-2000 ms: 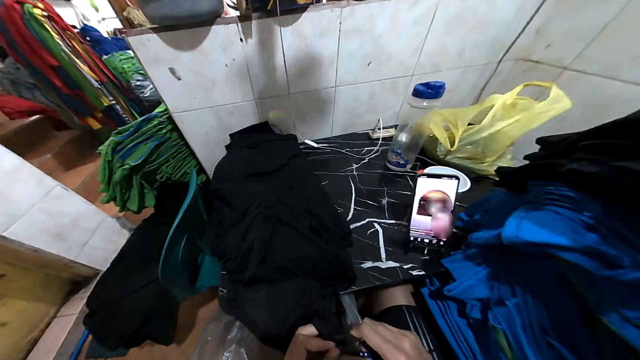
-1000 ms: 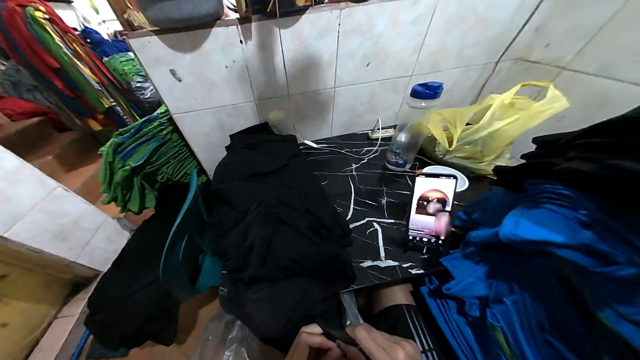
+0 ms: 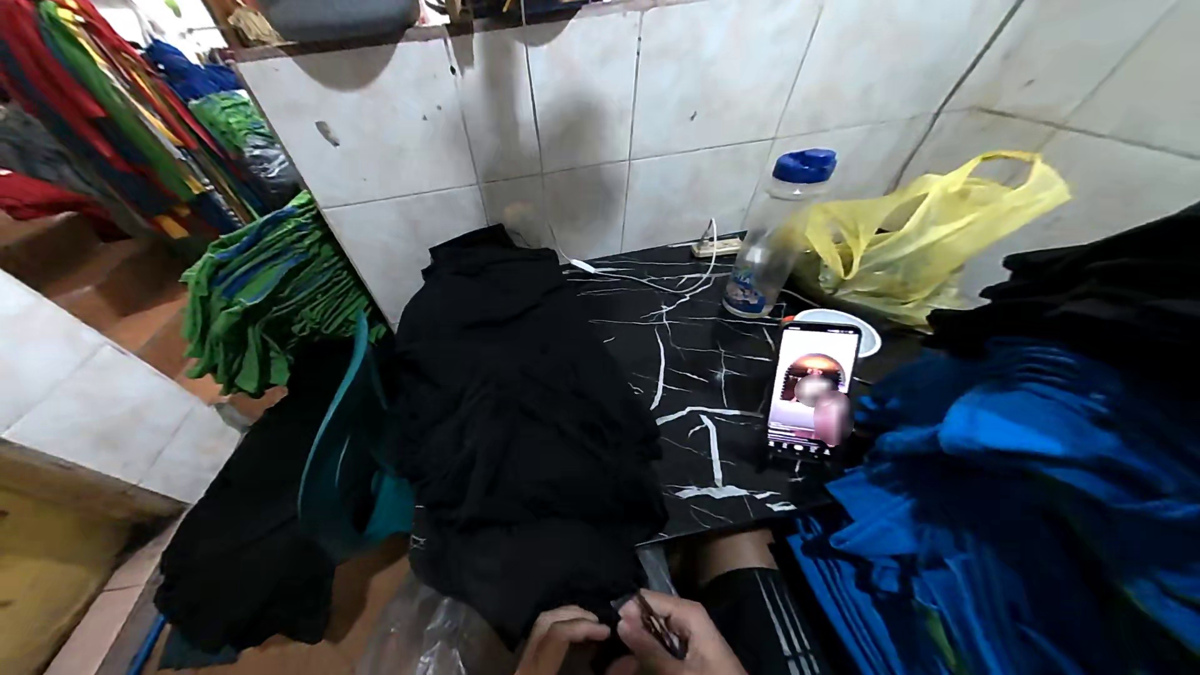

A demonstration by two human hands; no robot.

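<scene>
A long pile of black fabric [image 3: 525, 394] lies over the black marble-patterned table [image 3: 694, 375] and hangs toward my lap. At the bottom centre my left hand [image 3: 562, 637] pinches the lower edge of the black fabric. Just right of it, my right hand [image 3: 680, 633] holds a small dark tool, perhaps thread snips, against the same edge; the tool is partly hidden by the fingers. A clear plastic bag [image 3: 422, 628] sits below the fabric, left of my hands.
A lit smartphone [image 3: 814, 389] stands on the table before a white round lid [image 3: 867, 328]. Behind are a blue-capped bottle [image 3: 773, 234] and a yellow plastic bag [image 3: 919, 234]. Blue fabric stacks [image 3: 1003, 469] crowd the right. A teal plastic chair [image 3: 342, 469] and green cloths [image 3: 277, 291] stand left.
My hands stay at the fabric's lower edge with small finger movements. The dark tool in my right hand shows more plainly now than one second ago.
</scene>
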